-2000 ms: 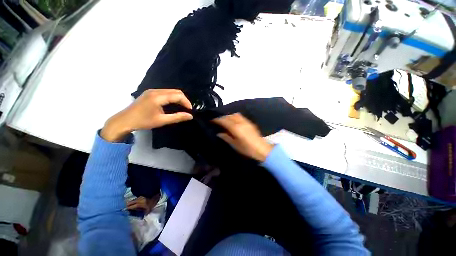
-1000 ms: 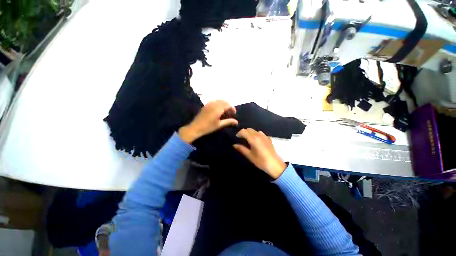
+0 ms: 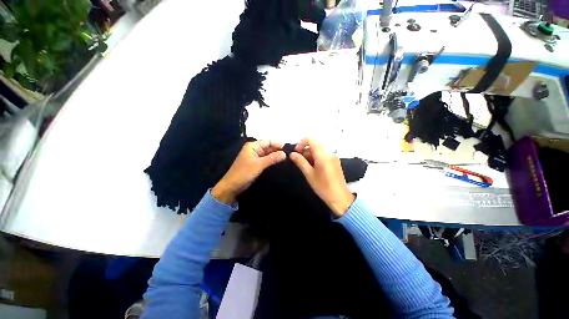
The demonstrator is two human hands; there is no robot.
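A black fabric piece [image 3: 281, 196] lies over the table's front edge and my lap, with one end showing to the right of my hands. My left hand [image 3: 252, 163] and my right hand [image 3: 320, 173] are close together above the table edge. Their fingertips pinch a small raised bit of black fabric [image 3: 289, 148] between them; I cannot tell if it is the panel's edge or a separate tab. A large black pile with fringed ends [image 3: 196, 134] lies just left of my hands.
A second black pile [image 3: 274, 31] lies behind. The white sewing machine [image 3: 437, 50] stands back right, with small black pieces [image 3: 437, 118] beneath its arm. Orange-red and blue snips [image 3: 468, 176] and a purple box [image 3: 530, 180] are right. A white panel [image 3: 240, 293] is below the table.
My fingertips have come together on a small bit of black fabric, and both hands have turned upward. Less of the fabric end shows on the right. The view has shifted.
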